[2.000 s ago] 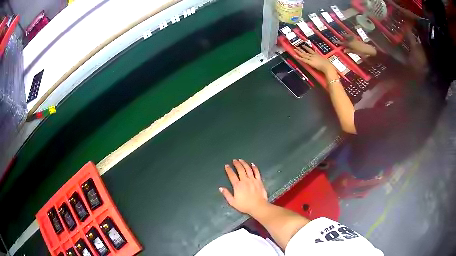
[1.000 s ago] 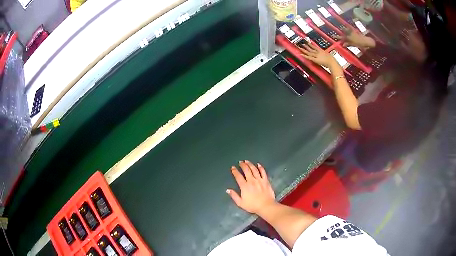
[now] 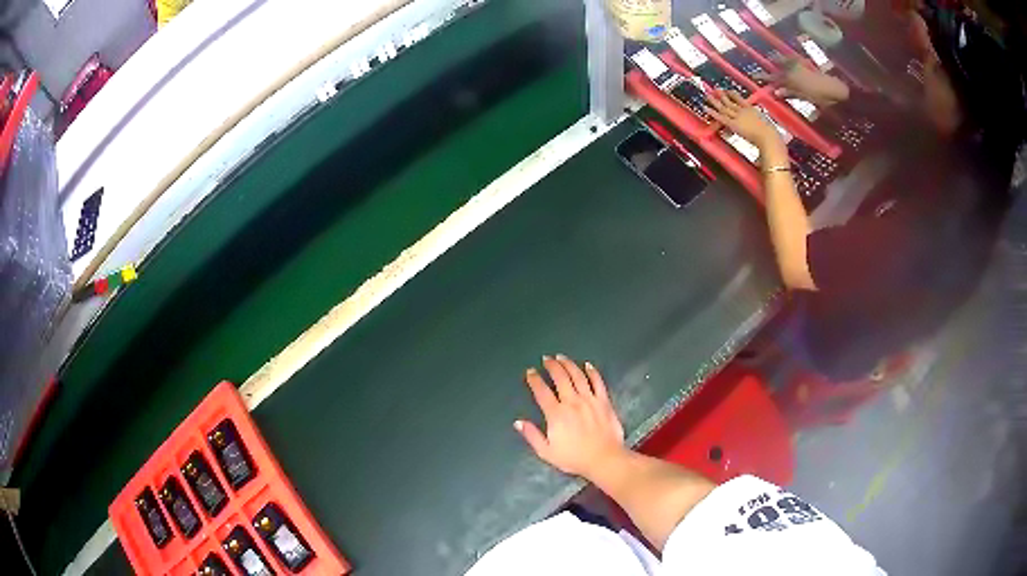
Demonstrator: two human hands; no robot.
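Observation:
My right hand (image 3: 577, 425) rests palm down on the dark green bench surface (image 3: 473, 326), near its front edge. Its fingers are spread and it holds nothing. My left hand is not in view. A red-orange parts tray (image 3: 229, 394) lies at the lower left, cut off by the bottom edge. Its two rows of pockets hold several black device housings (image 3: 232, 452); some in the nearer row show pale centres (image 3: 284, 538). My right hand is to the right of the tray, apart from it.
A loose phone (image 3: 662, 167) lies near a grey post (image 3: 605, 62). Beyond it, another person's hands (image 3: 746, 122) are over red trays (image 3: 676, 113). A red stool (image 3: 732, 433) stands below the bench edge. A green belt (image 3: 372, 214) runs behind a pale divider strip (image 3: 417, 259).
The view has shifted slightly, so the parts tray sits a little lower and further right in the picture. My right hand stays flat on the bench. The other person's hand has moved slightly over the red trays.

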